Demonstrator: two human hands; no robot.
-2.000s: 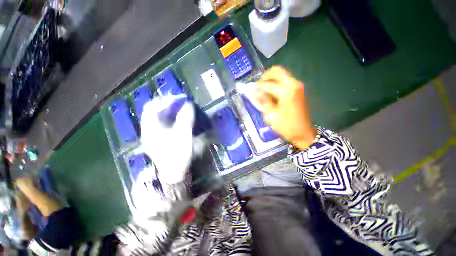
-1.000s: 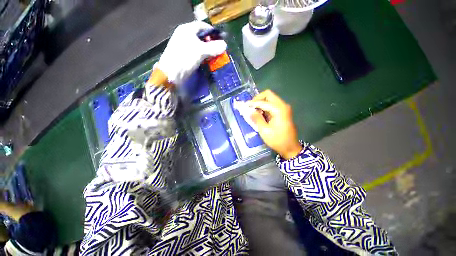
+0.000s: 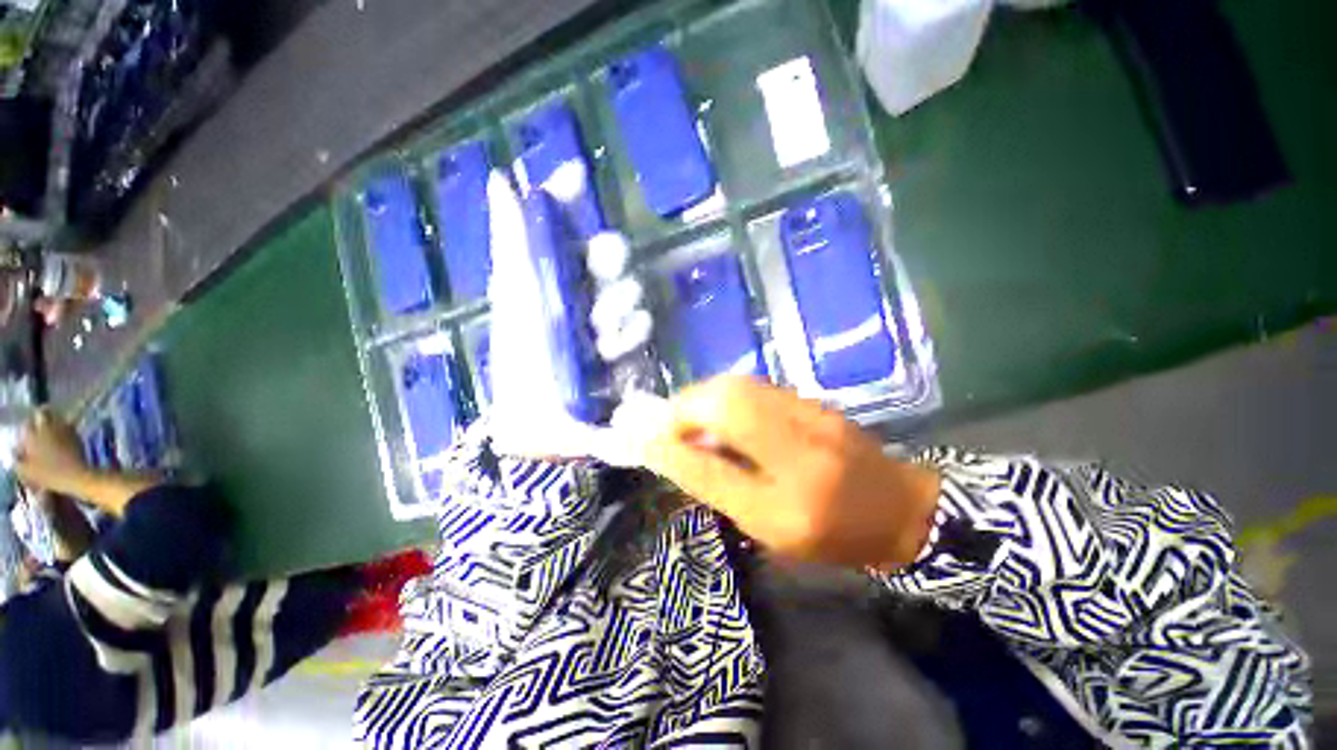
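Note:
My left hand [image 3: 516, 315], in a white glove, holds a blue phone [image 3: 565, 315] on edge above the middle of the clear tray [image 3: 909, 330]. My bare right hand [image 3: 792, 469] is at the tray's near edge and pinches a white cloth [image 3: 641, 425] against the phone's lower end. Several blue phones lie back up in the tray's pockets, one of them at the right end of the near row [image 3: 839, 293]. A small white slip [image 3: 795, 112] lies in the far right pocket. The held phone's face is hidden.
A white bottle [image 3: 921, 52] is cut off at the top edge. A black slab [image 3: 1202, 110] lies right of it on the green bench [image 3: 1048, 264]. At the left another person's hand [image 3: 62, 454] is near more blue phones [image 3: 140, 418].
My left hand has left the far right pocket, where the slip now shows, and holds a phone over the tray's middle. My right hand has moved left and nearer. The view has shifted.

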